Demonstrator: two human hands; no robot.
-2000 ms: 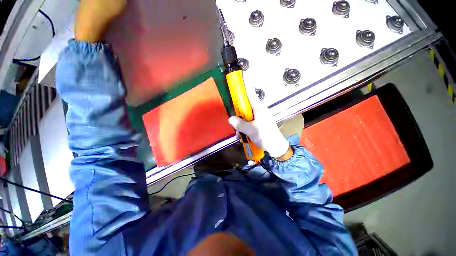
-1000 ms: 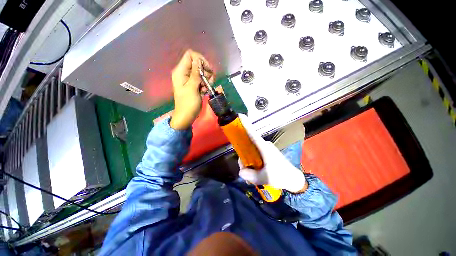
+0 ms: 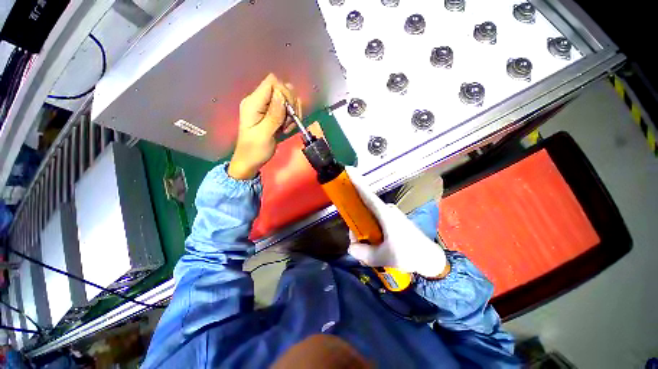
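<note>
My right hand (image 3: 393, 234), in a white glove, grips the orange-yellow electric screwdriver (image 3: 350, 205), whose black nose and metal bit point up and left. My bare left hand (image 3: 263, 122) has its fingertips pinched together at the tip of the bit. Whether a screw is between them is too small to tell. Behind my left hand stands a large silver metal enclosure (image 3: 173, 83) with a small label on its side face. A red pad (image 3: 292, 187) lies on the green bench top in front of it, partly hidden by my left hand and the screwdriver.
A ball transfer plate (image 3: 454, 79) with an aluminium edge is at the upper right. A black bin (image 3: 613, 223) with a red block (image 3: 516, 223) stands right of the bench. Several more enclosures (image 3: 101, 209) lie in a row at the left, beside rollers. Dark cables cross the left side.
My left hand came down from the top left to the bit, and the screwdriver tilted to meet it. Over the last second, both hands have moved only slightly.
</note>
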